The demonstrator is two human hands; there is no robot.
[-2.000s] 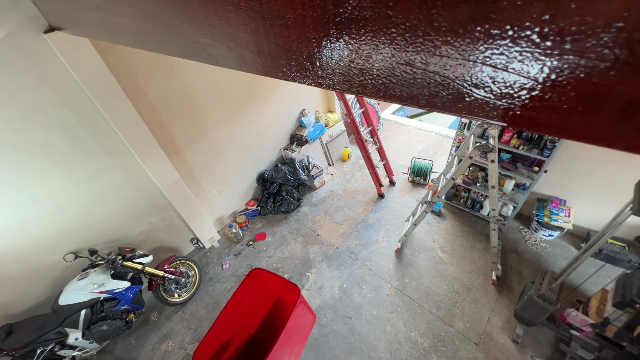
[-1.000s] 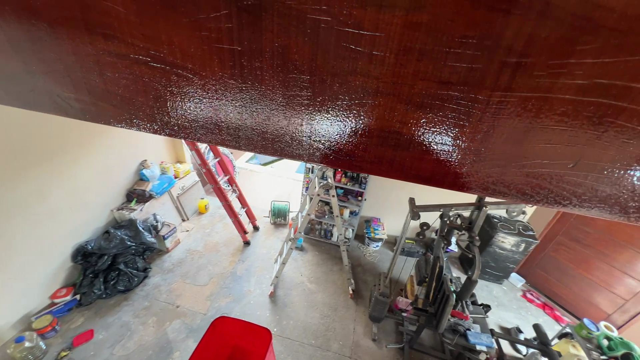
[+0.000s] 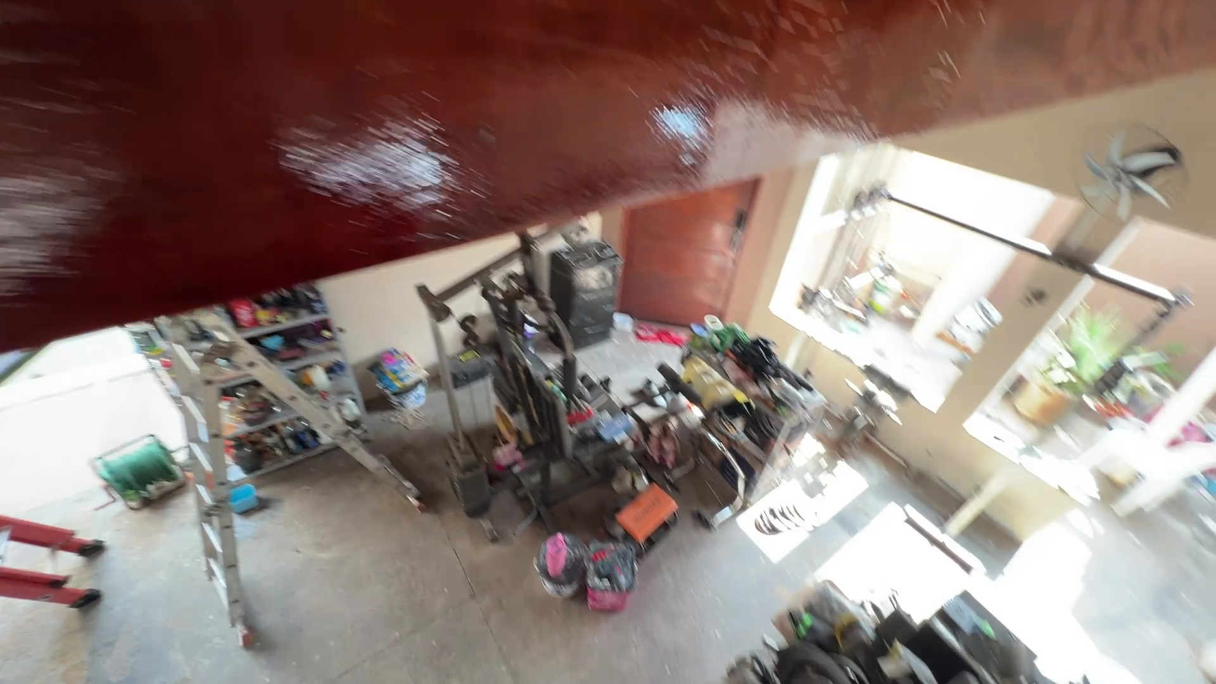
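Neither my left hand nor my right hand is in view. A glossy, red-brown wooden beam [image 3: 532,114] spans the top of the view close to me, with bright reflections on its surface. Far below on the concrete floor, an aluminium stepladder [image 3: 211,475] stands with its legs spread. The feet of a red ladder [image 3: 47,560] show at the left edge. Whether my hands touch anything cannot be seen.
Below are a green hose reel [image 3: 141,470], loaded shelves [image 3: 285,380], a multi-gym [image 3: 532,380], two buckets [image 3: 584,570] and a cluttered heap [image 3: 741,380]. A wooden door [image 3: 686,252] is at the back. A wall fan [image 3: 1130,171] and large windows are at right.
The view has swung far to the right. The red container, seen at the bottom earlier, and the motorcycle, seen two seconds ago, are out of view; the windows and fan have appeared.
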